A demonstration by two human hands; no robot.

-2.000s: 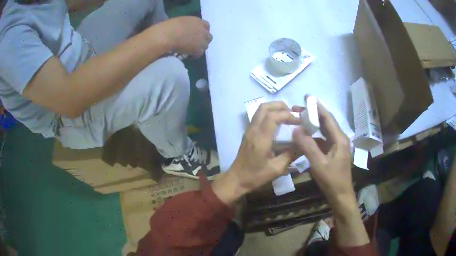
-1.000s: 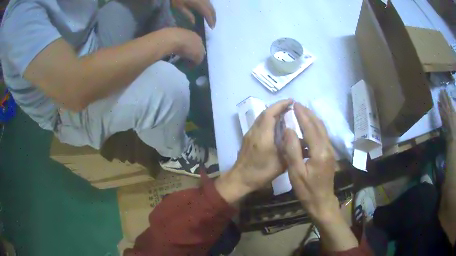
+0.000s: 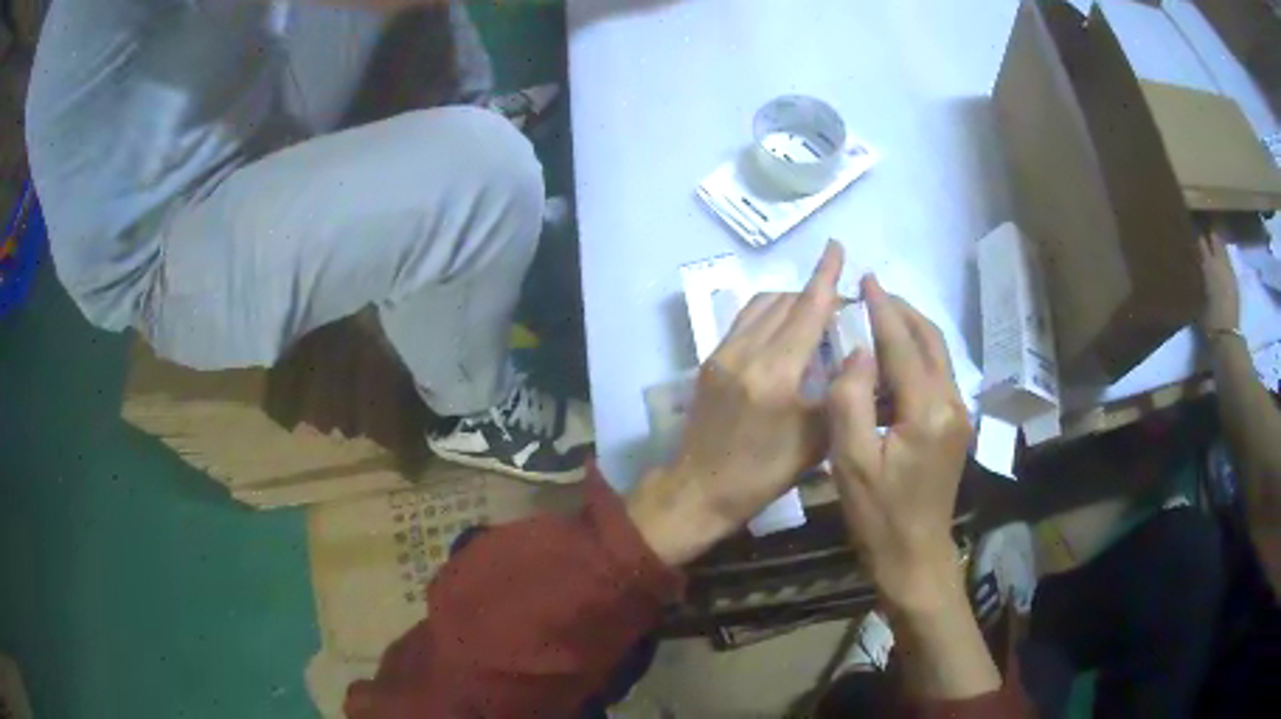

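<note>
My left hand (image 3: pixel 754 407) and my right hand (image 3: pixel 902 436) are close together over the near edge of the white table. Between their fingers they hold a small white item (image 3: pixel 853 332), mostly hidden by the fingers and blurred. A white carton (image 3: pixel 714 298) lies on the table behind my left hand, partly covered by it. A white flap (image 3: pixel 777 514) shows below my left hand at the table edge. Another white printed carton (image 3: pixel 1014 320) lies to the right, its open end and flaps towards me.
A roll of clear tape (image 3: pixel 798 145) rests on flat white printed pieces (image 3: pixel 759 207). An open brown box (image 3: pixel 1097 197) stands on the table (image 3: pixel 639 155) at right. A seated person (image 3: pixel 351 225) is at left; another person's arm (image 3: pixel 1243 407) is at right. Cardboard lies on the green floor.
The small white item, held up in my fingertips two seconds ago, is now lower and mostly covered between both hands. The left person's arm has moved up out of view. The right person's arm reaches further in.
</note>
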